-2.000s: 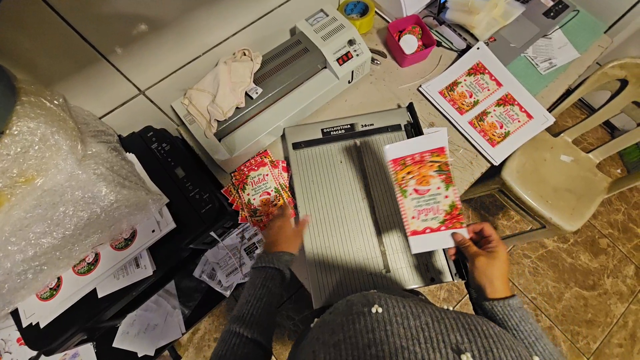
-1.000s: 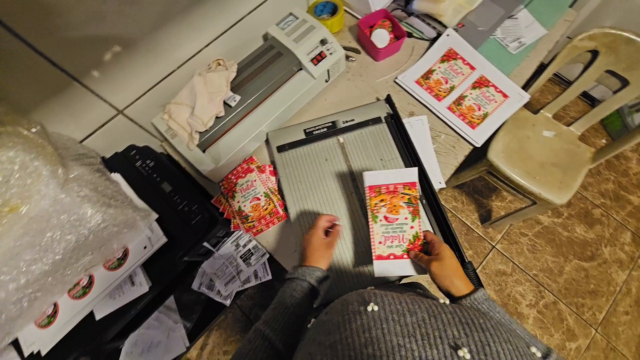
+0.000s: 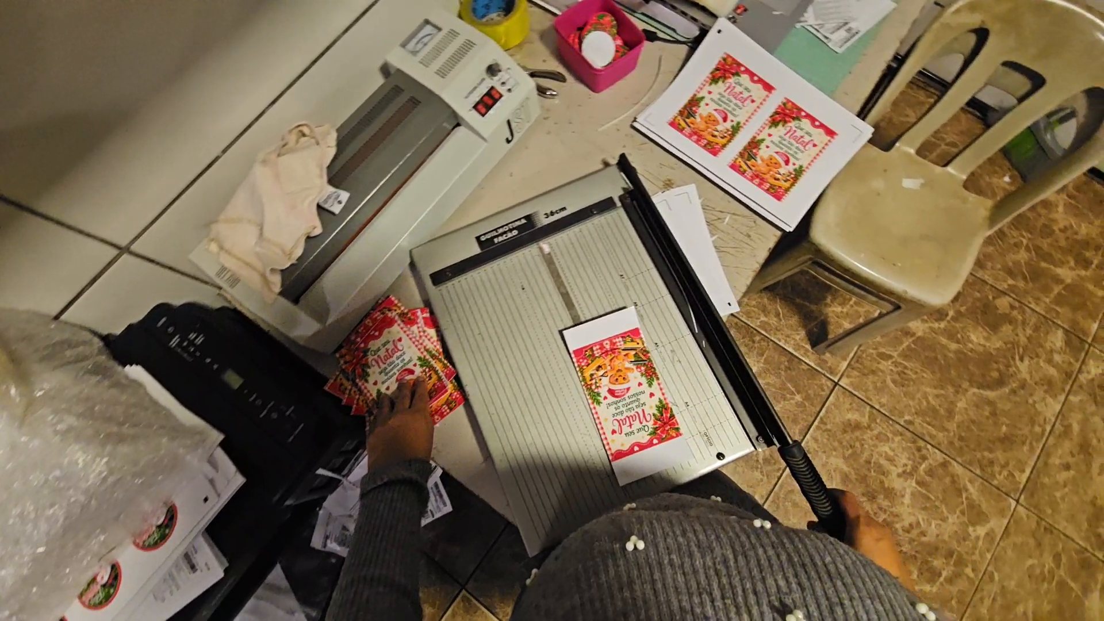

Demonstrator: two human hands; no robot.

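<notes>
My left hand (image 3: 401, 424) rests with its fingertips on the pile of cut red Christmas cards (image 3: 388, 354), left of the guillotine paper cutter (image 3: 509, 362). At the lower right my right hand (image 3: 867, 530) grips the black ribbed handle (image 3: 811, 483) of the cutter's blade arm (image 3: 699, 302), which lies down along the board's right edge. A printed Christmas card with white margins at both ends (image 3: 625, 397) lies upside down on the cutter board, touched by neither hand.
A laminator (image 3: 388, 164) with a cloth (image 3: 276, 203) stands behind. Printed sheets (image 3: 750, 129) lie at the table's right, beside a plastic chair (image 3: 897, 224). White paper strips (image 3: 694, 246) lie beyond the blade. A pink box (image 3: 599, 43), pliers (image 3: 545, 79) and a black printer (image 3: 233, 397) are around.
My right hand has let go of the card, now lying on the board, and has taken the blade handle. My left hand has moved left from the board onto the card pile.
</notes>
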